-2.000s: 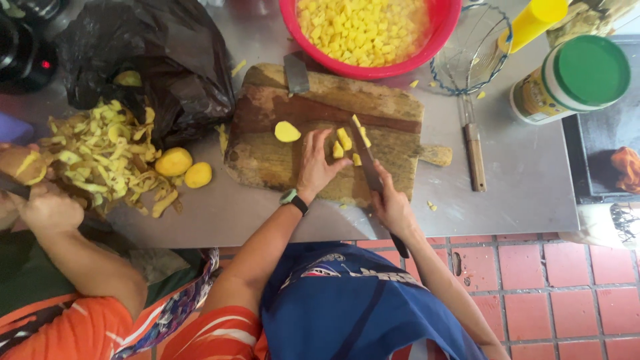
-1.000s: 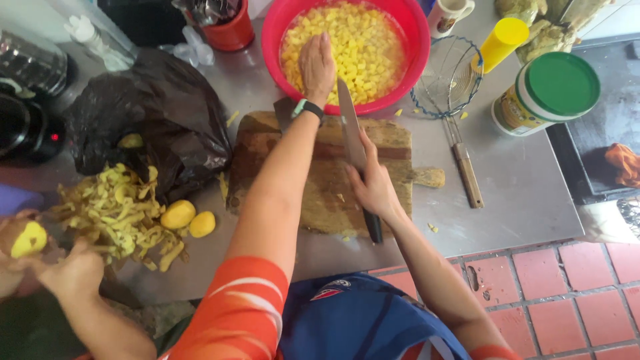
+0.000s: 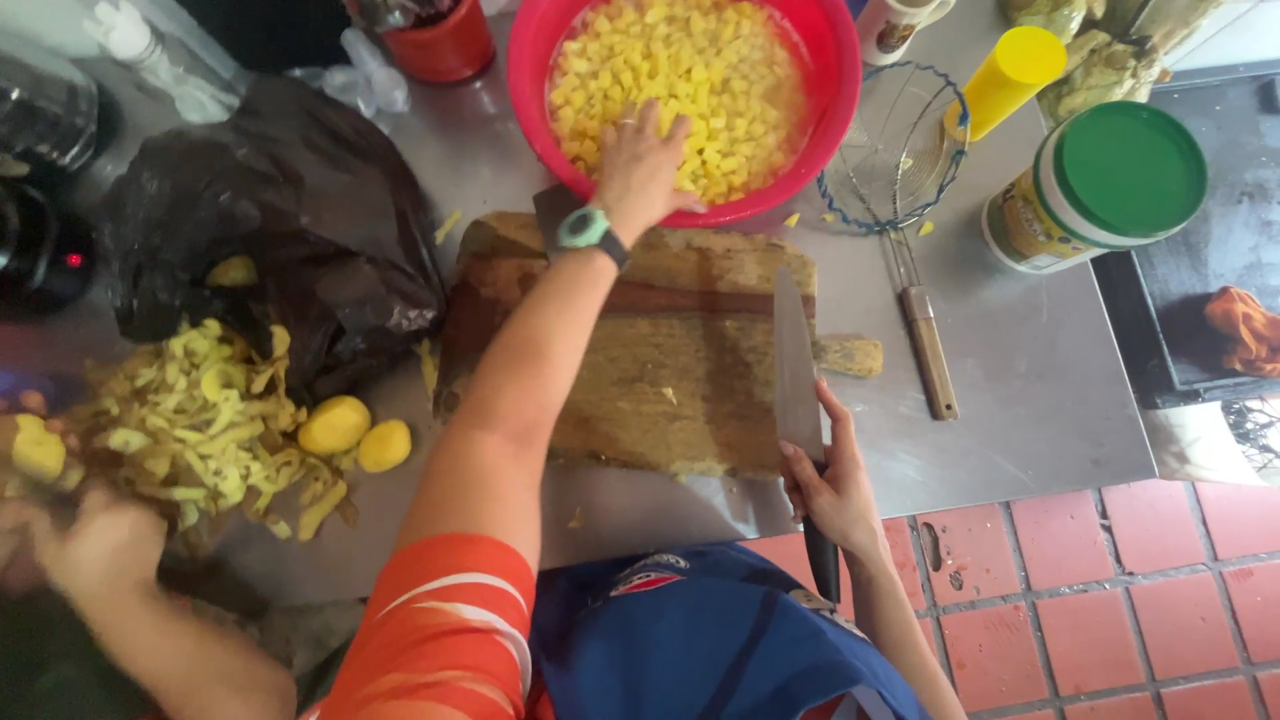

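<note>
My left hand reaches over the near rim of a pink plastic basin, its fingers apart on the diced potatoes in liquid. A watch is on that wrist. In my right hand is a kitchen knife with a black handle, its blade pointing away from me over the right edge of the wooden cutting board. Small scraps lie on the board. A dark flat blade lies at the board's far edge, partly hidden by my left wrist.
At left, a co-worker's hands hold a potato beside peelings, two peeled potatoes and a black plastic bag. A wire skimmer, a yellow container and a green-lidded tub stand or lie at right.
Two seconds ago my left hand was at potato pieces on the board; those pieces are gone from it, and the hand is now in the basin. The knife has moved to the board's right edge.
</note>
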